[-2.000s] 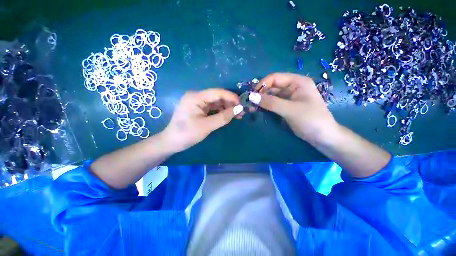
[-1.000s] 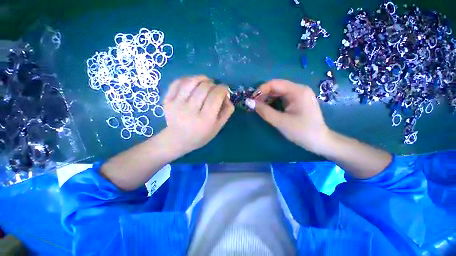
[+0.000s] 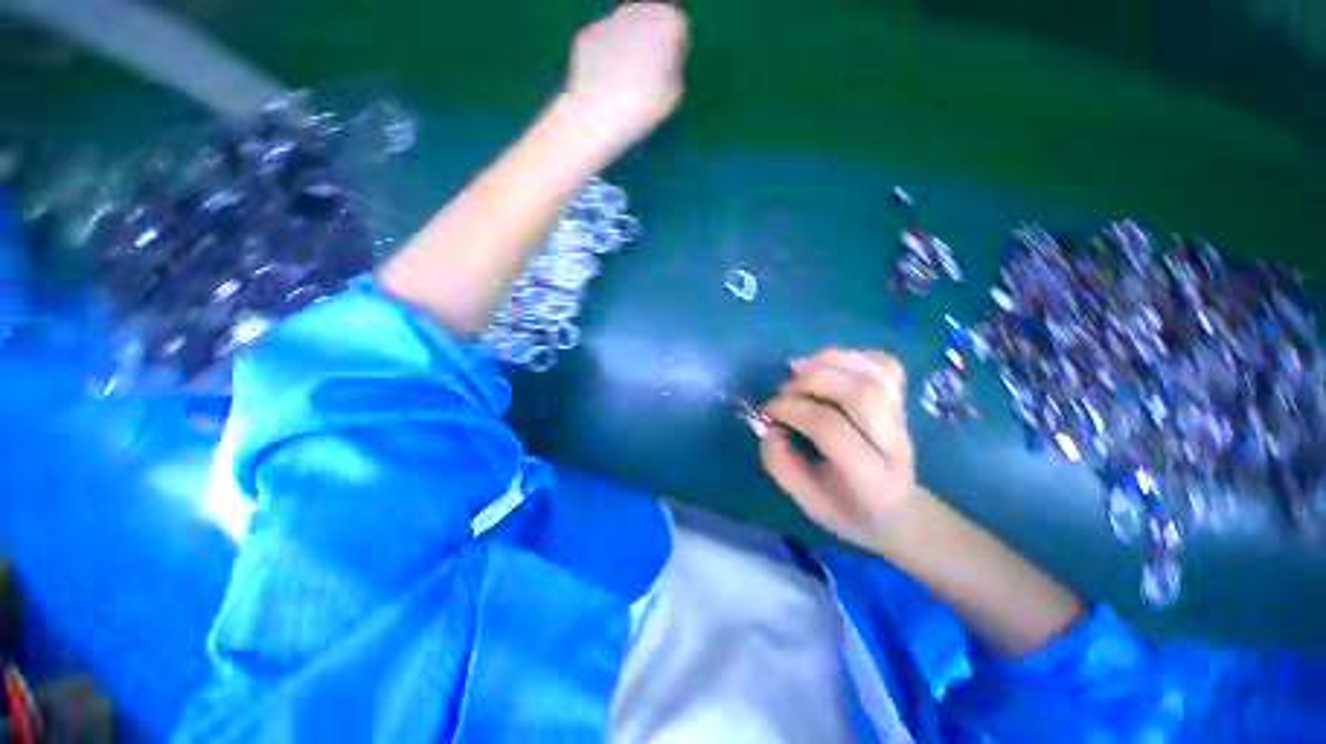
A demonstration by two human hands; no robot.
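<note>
My left hand [image 3: 628,66] is stretched to the far side of the bench at the top of the picture, fingers curled; what it holds, if anything, is hidden. My right hand [image 3: 848,436] is near the bench's front, its thumb and finger pinched on a small dark metal fitting [image 3: 752,417]. A pile of silver rings [image 3: 560,276] lies partly behind my left forearm. A single ring [image 3: 742,284] lies between the hands. The frame is blurred.
A large pile of small metal fittings [image 3: 1163,364] lies at right, with small clusters [image 3: 925,262] left of it. Dark round pieces [image 3: 240,233] lie at far left, with glossy plastic about them. The dark green bench [image 3: 814,131] spreads behind.
My left hand has left the right hand and moved forward, far across the bench. My right hand keeps a fitting. The view has tilted, and a single ring now shows mid-bench.
</note>
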